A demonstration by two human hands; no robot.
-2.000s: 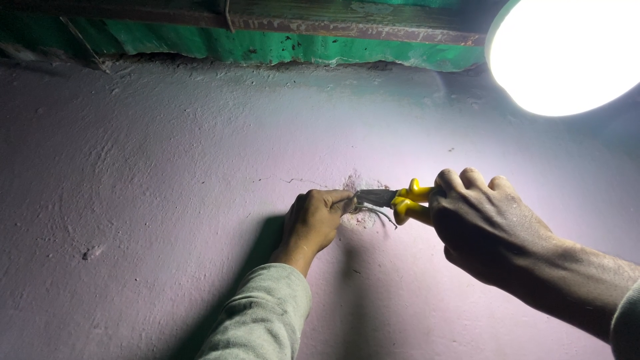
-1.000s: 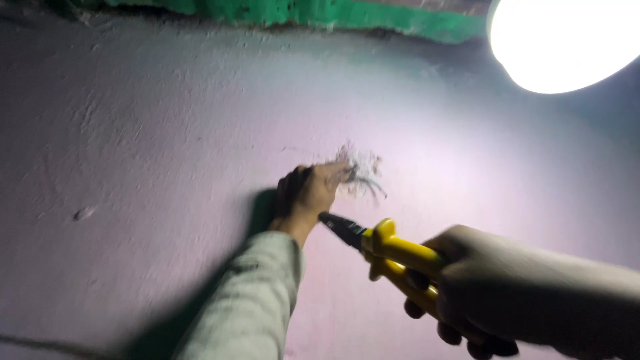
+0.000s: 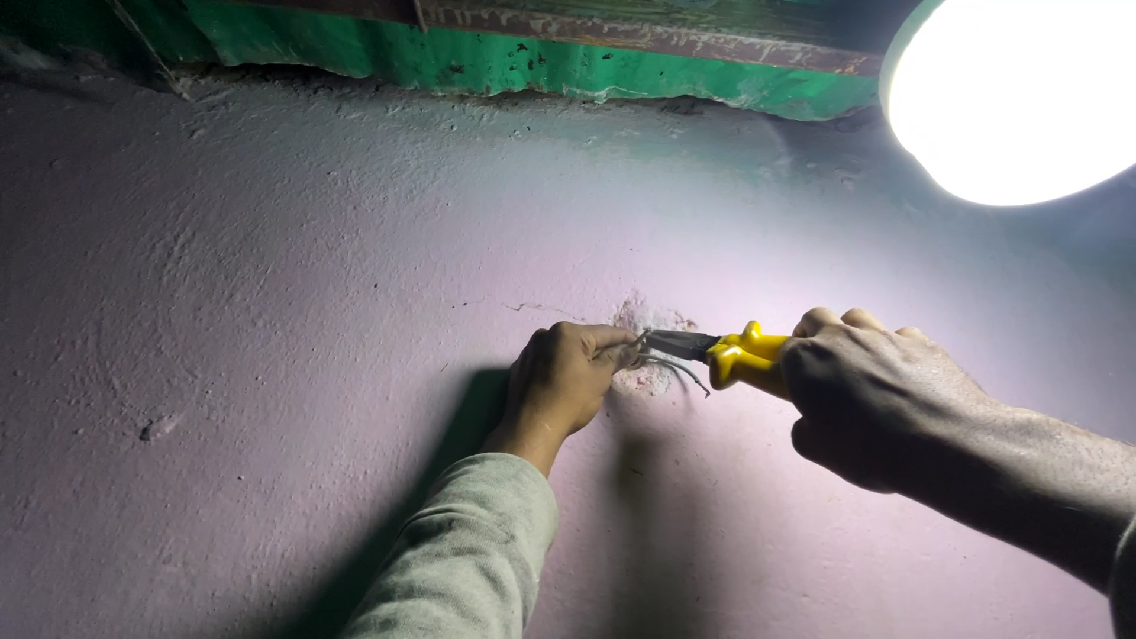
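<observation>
My right hand [image 3: 870, 390] is closed around the yellow handles of a pair of pliers [image 3: 688, 344], whose dark jaws point left toward my left fingertips. My left hand [image 3: 564, 377] pinches a thin wire [image 3: 642, 341] between thumb and forefinger at the wall, and the tips of the jaws are at this wire. Whether the jaws are closed on it is too small to tell. A second grey wire [image 3: 683, 370] curves down to the right below the jaws, its end bent. Both wires are in front of a rough, chipped patch of plaster [image 3: 646, 382].
The pink painted wall [image 3: 311, 293] fills most of the view, with a fine crack left of the chipped patch. A bright white lamp [image 3: 1012, 98] is at the upper right. Green corrugated sheet [image 3: 568, 71] and a brown beam [image 3: 648, 34] run along the top.
One second ago the pliers were lower, away from the wires; my right hand has brought them up to my left fingertips. My left hand stays at the chipped patch.
</observation>
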